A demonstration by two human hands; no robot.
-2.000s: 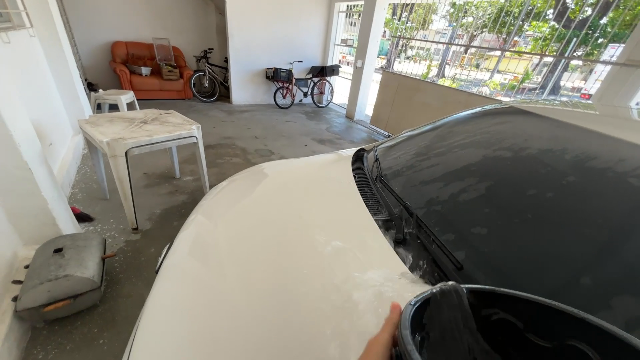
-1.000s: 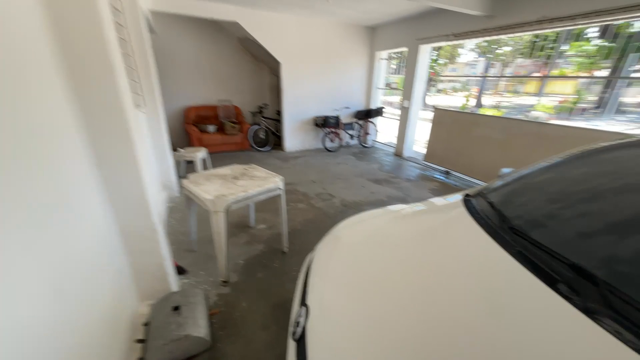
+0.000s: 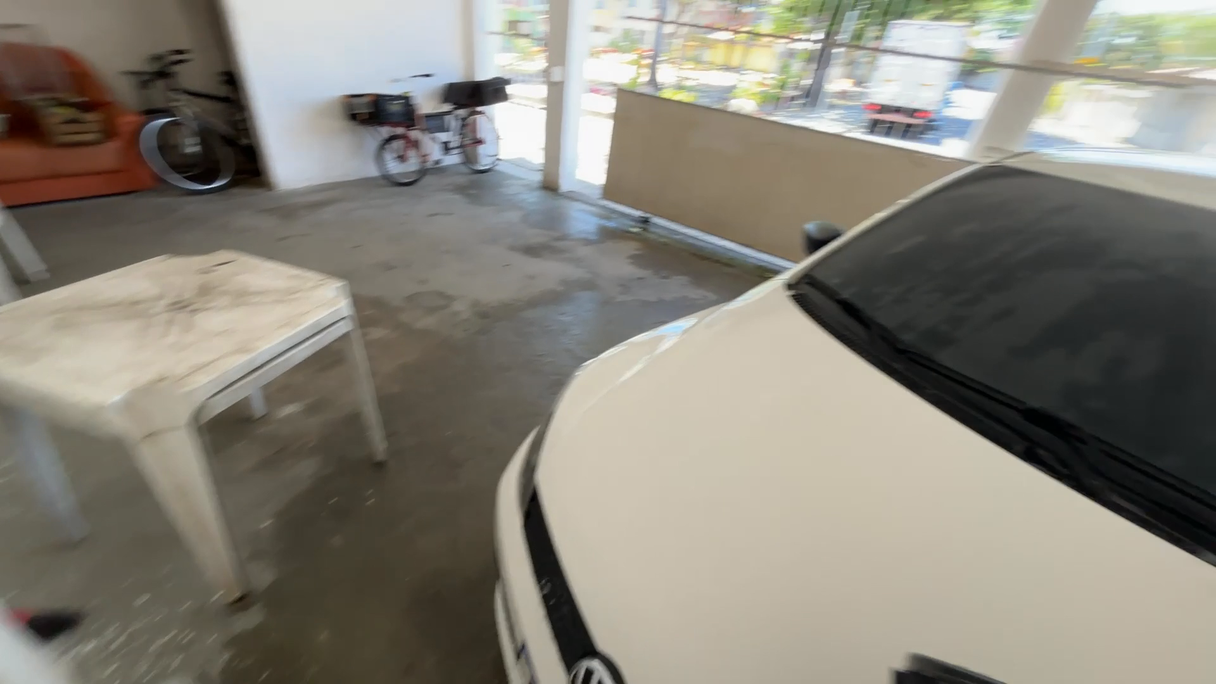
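Neither my left hand nor my right hand shows at this moment, so what they hold is hidden. The white hood [image 3: 817, 494] of a Volkswagen car fills the lower right, below its dark windshield [image 3: 1035, 313] and black wiper [image 3: 1026, 418]. A small part of a black object [image 3: 940, 671] shows at the bottom edge, over the hood; what it is I cannot tell. To the left of the car stands a stained white plastic table [image 3: 180, 323].
Wet concrete floor [image 3: 446, 380] runs between table and car. Further back are an orange armchair [image 3: 123, 157], a dark bicycle [image 3: 190, 142], a red-and-white bicycle [image 3: 432, 133] with black boxes, a pillar [image 3: 562, 95] and a beige panel [image 3: 741, 171] along the barred opening.
Two seconds ago fingers touched the rim of a black bucket over the hood; neither fingers nor bucket rim is recognizable now. The view has moved along the car's front, nearer the table.
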